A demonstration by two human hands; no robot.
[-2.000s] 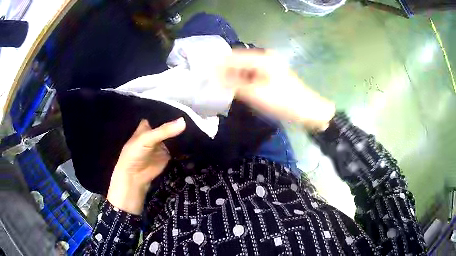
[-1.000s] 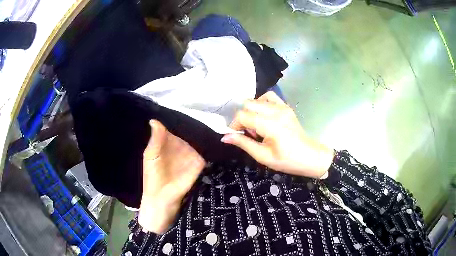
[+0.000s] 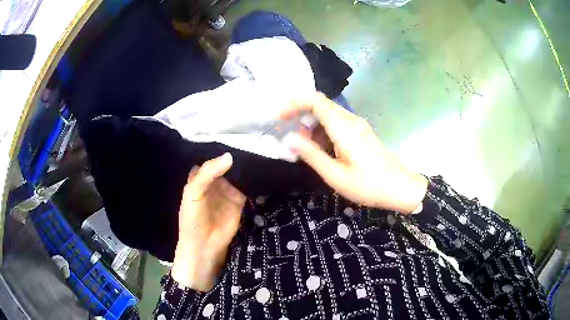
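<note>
The black garment [image 3: 134, 181] lies over the lap as a large dark mass. The white lining [image 3: 272, 65] is spread on it, its lower edge running along the black cloth. My left hand [image 3: 209, 209] is at the garment's near part, thumb on top and fingers curled under the cloth, pinching it. My right hand [image 3: 356, 156] is over the lining's right edge, fingertips blurred, thumb and forefinger somewhat apart. A small greyish patch shows between them; whether it is a tool or cloth is unclear. No needle or thread can be made out.
A white table with a wooden edge [image 3: 41, 78] curves along the left, with a dark cylinder [image 3: 17, 52] on it. Blue crates [image 3: 81, 265] stand at lower left. Green floor [image 3: 431, 81] shows on the right, with loose threads.
My right hand came down from a blurred raised position to the lining's edge, then lifted slightly with its fingers spreading. My left hand shifted right and stays at the black cloth.
</note>
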